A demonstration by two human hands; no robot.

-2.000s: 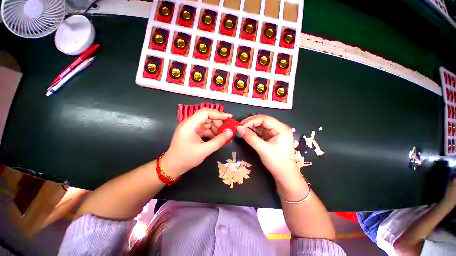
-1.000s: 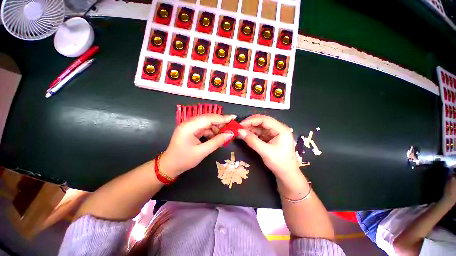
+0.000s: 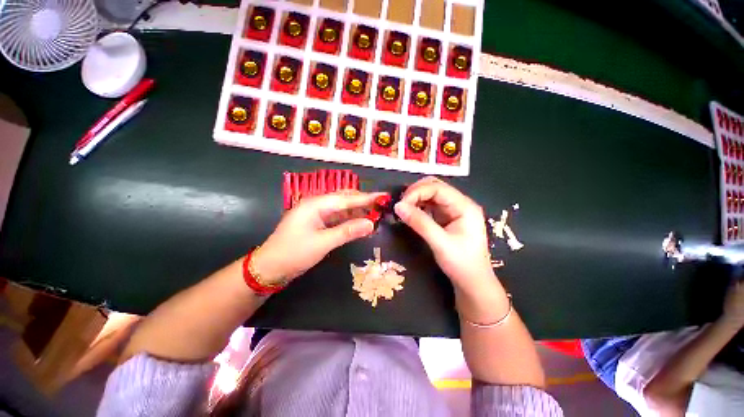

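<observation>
My left hand [image 3: 308, 236] holds a small red unit [image 3: 378, 208] between thumb and fingers, tilted, with a dark part on its right side. My right hand [image 3: 447, 226] is just right of it, thumb and fingertips pinched at a small dark piece [image 3: 397, 204], mostly hidden by the fingertips. Red housings [image 3: 320, 184] stand edge-on in a row behind my left hand. A loose pile of tan slips [image 3: 377, 278] lies between my forearms. The white parts tray [image 3: 343, 160] behind holds red units with black and gold centres; pockets in its far row show tan.
A white fan [image 3: 47, 31], a white disc [image 3: 113, 65], a red pen [image 3: 114, 111] and a white pen [image 3: 108, 132] are at left. Pale scraps [image 3: 506, 228] lie right of my right hand. Another tray [image 3: 728, 167] and a person's forearm [image 3: 693, 368] are at far right.
My fingertips have moved slightly apart. The red unit has turned from showing a flat red face to a narrower, tilted view, and a dark piece now shows at my right fingertips.
</observation>
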